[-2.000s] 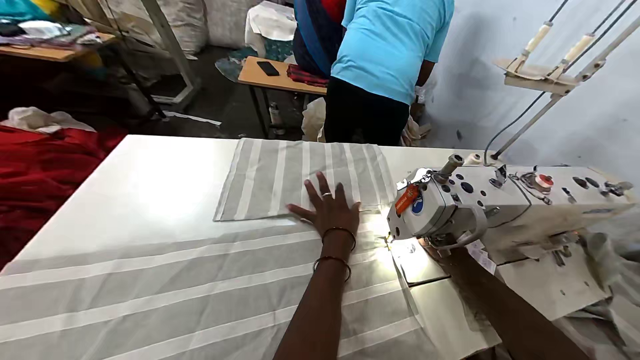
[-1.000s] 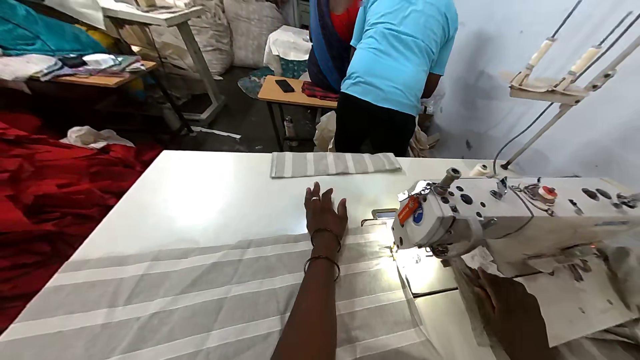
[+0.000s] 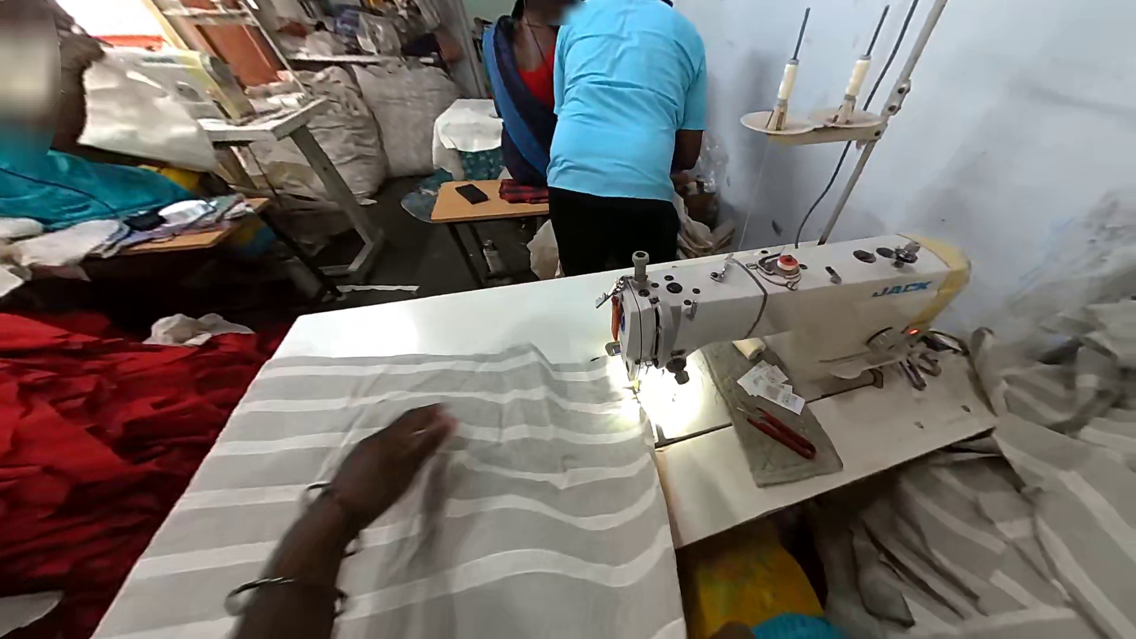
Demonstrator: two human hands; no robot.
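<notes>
Grey fabric with white stripes lies over the white sewing table, rippled, its right edge reaching the needle area of a Jack sewing machine. My left hand, with bangles at the wrist, is over the fabric's left part, slightly blurred; whether it touches the cloth I cannot tell. Only a small part of my right hand shows at the bottom edge, below the table, so its fingers are hidden. Red-handled thread snips and small white labels rest on a grey pad right of the needle.
Red cloth is heaped at the left, and more striped fabric is bunched at the right. A thread stand rises behind the machine. Beyond the table are people, one in a blue shirt, and a small table with a phone.
The short folded striped piece at the table's back is no longer seen there. The large striped fabric now reaches farther back. My right hand has left the machine bed for the bottom edge.
</notes>
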